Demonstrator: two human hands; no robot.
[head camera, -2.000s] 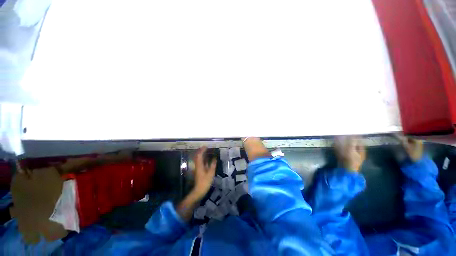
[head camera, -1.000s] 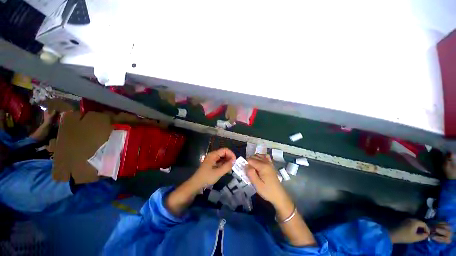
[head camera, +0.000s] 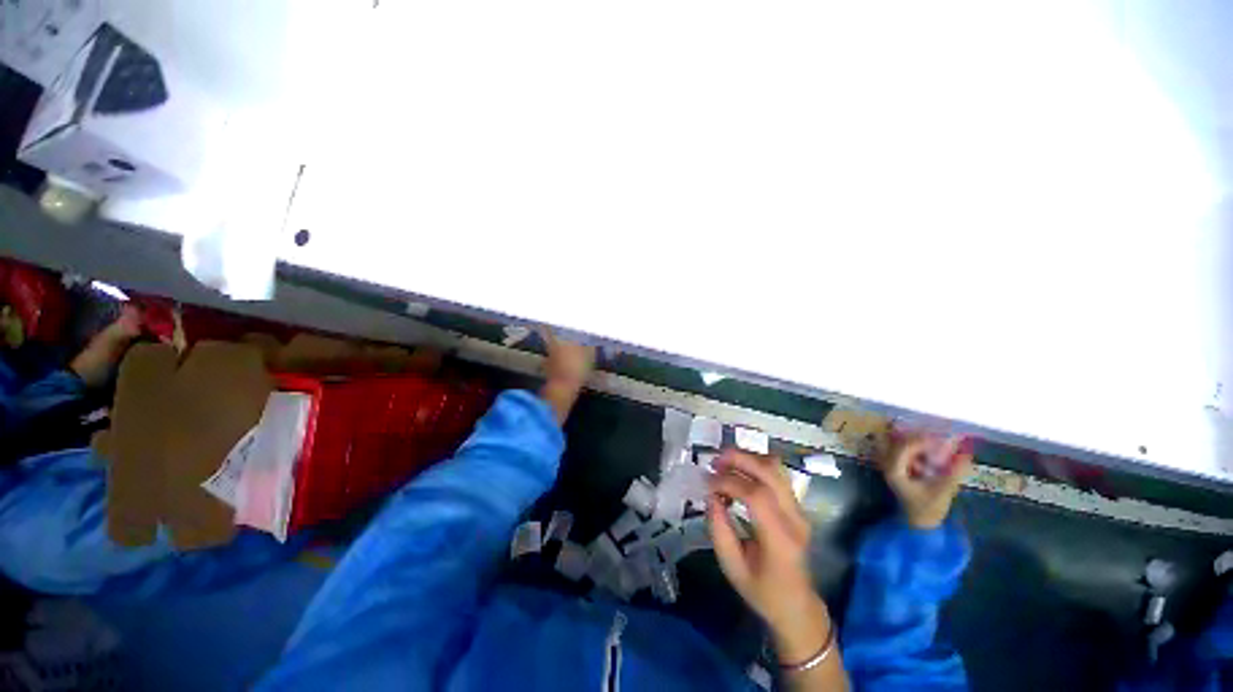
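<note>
Small white folded paper pieces (head camera: 646, 534) lie in a loose pile on the dark bench in front of me. My right hand (head camera: 768, 527) is bare, with a bracelet at the wrist. It is over the right side of the pile, fingers curled but apart, with no piece clearly held. My left hand (head camera: 567, 368) reaches forward to the belt at the shelf's edge. Its fingers are hidden under the shelf, so what it touches cannot be seen.
The large white shelf (head camera: 757, 203) covers the upper view. Red boxes (head camera: 385, 439) with a brown cardboard flap (head camera: 187, 439) stand at left. A neighbour's hand (head camera: 928, 480) is near a small red-and-pale item at right. A white carton (head camera: 108, 115) is upper left.
My hands were together holding a white paper piece. My left hand has since moved forward under the shelf edge; my right hand has moved slightly right. A neighbour's hand has come to the belt.
</note>
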